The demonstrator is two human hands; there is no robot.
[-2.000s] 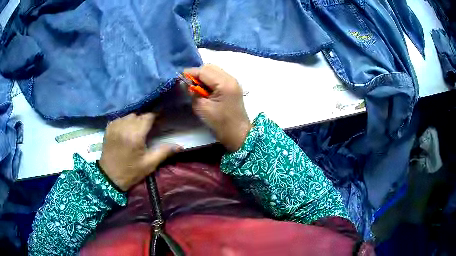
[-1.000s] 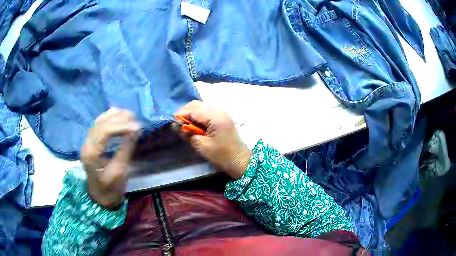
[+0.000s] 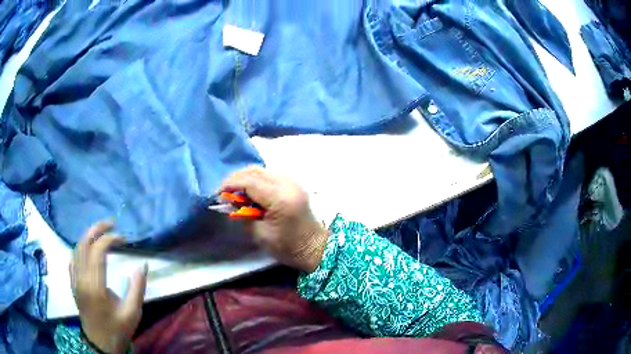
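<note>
A blue denim shirt point(image 3: 138, 152) lies spread on the white table, with a white care label point(image 3: 243, 40) near its side seam point(image 3: 239, 90). My right hand point(image 3: 277, 214) holds thread snips with orange grips point(image 3: 242, 205), their blades pointing left at the hem. Whether those fingers also pinch the fabric is hidden. My left hand point(image 3: 105, 287) is slightly blurred at the table's front edge, below the hem point(image 3: 149, 242), fingers spread and holding nothing.
A second denim shirt point(image 3: 477, 90) with yellow-orange embroidery lies at the right and hangs over the table edge point(image 3: 415, 205). Crumpled denim point(image 3: 17, 256) lies at the left. More denim point(image 3: 477, 266) and a blue rim point(image 3: 559, 283) show below the table at right.
My left hand has moved left and down, away from the hem, and its fingers have spread. My right hand with the snips has moved left and down. The shirt and label sit lower in view.
</note>
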